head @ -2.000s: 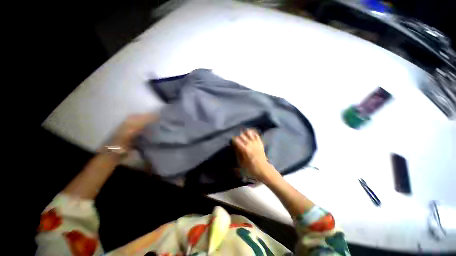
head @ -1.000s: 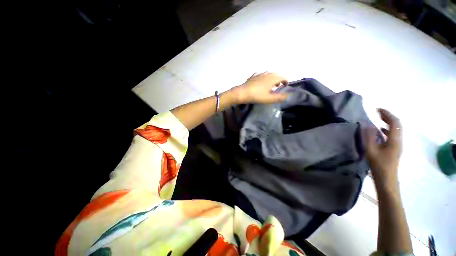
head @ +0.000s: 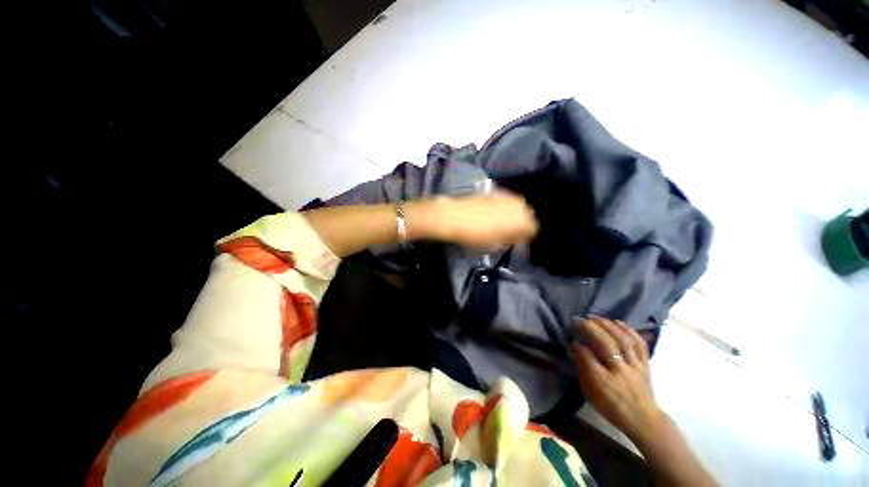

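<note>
The garment [head: 629, 204] lies bunched at the table's near edge, mostly grey wrong side up with dark navy parts, partly hanging over the edge. My left hand [head: 500, 219] is over its open middle, blurred; whether its fingers hold cloth cannot be told. My right hand [head: 613, 363] is on the garment's near right part, fingers curled on the grey cloth. A small pale button shows on a navy part below my left hand.
On the white table [head: 429, 76], slim dark thread snips [head: 822, 426] lie at the right. A thin pale rod [head: 705, 335] lies beside the garment. A green ring [head: 844, 243] holding something dark stands at the right edge.
The garment has been turned and bunched from its flatter lay. Since a second ago, my left hand has moved down over its middle, and my right hand has moved down and left onto the cloth.
</note>
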